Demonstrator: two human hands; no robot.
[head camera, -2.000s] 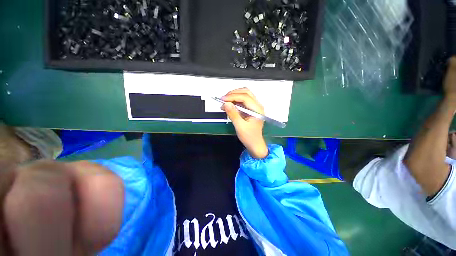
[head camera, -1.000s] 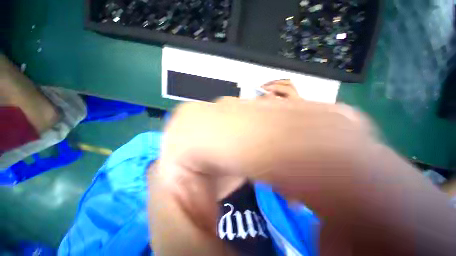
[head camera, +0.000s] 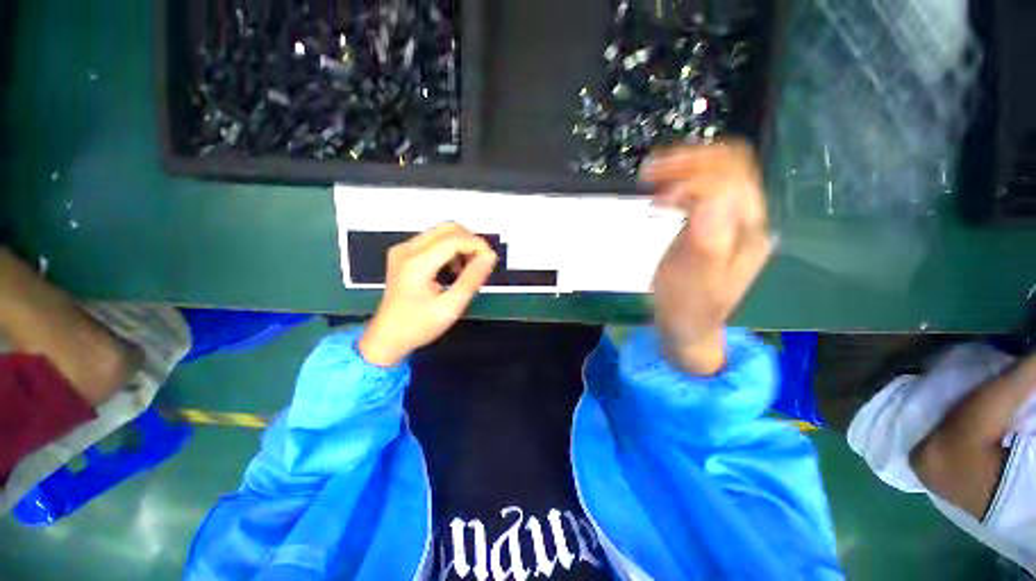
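Observation:
My left hand (head camera: 426, 289) is over the left part of the white sheet (head camera: 602, 244), thumb and fingertips curled together above the black adhesive area (head camera: 369, 259). Whether a small part is pinched there cannot be told. My right hand (head camera: 716, 250) is blurred, at the sheet's right end, its fingers reaching the front rim of the black parts tray (head camera: 528, 174). A thin pale sliver, seemingly the tweezers (head camera: 771, 243), shows beside it. The black area has a stepped right edge.
The tray holds a dense heap of black parts (head camera: 329, 85) on the left and a sparser heap (head camera: 665, 85) on the right. Clear plastic (head camera: 880, 102) lies right of it. Other people's arms show at left (head camera: 68, 329) and right (head camera: 977, 443).
My right hand has moved off the sheet's middle, right and up to the tray rim. My left hand, large and near the camera at first, is now down over the sheet. The view has shifted.

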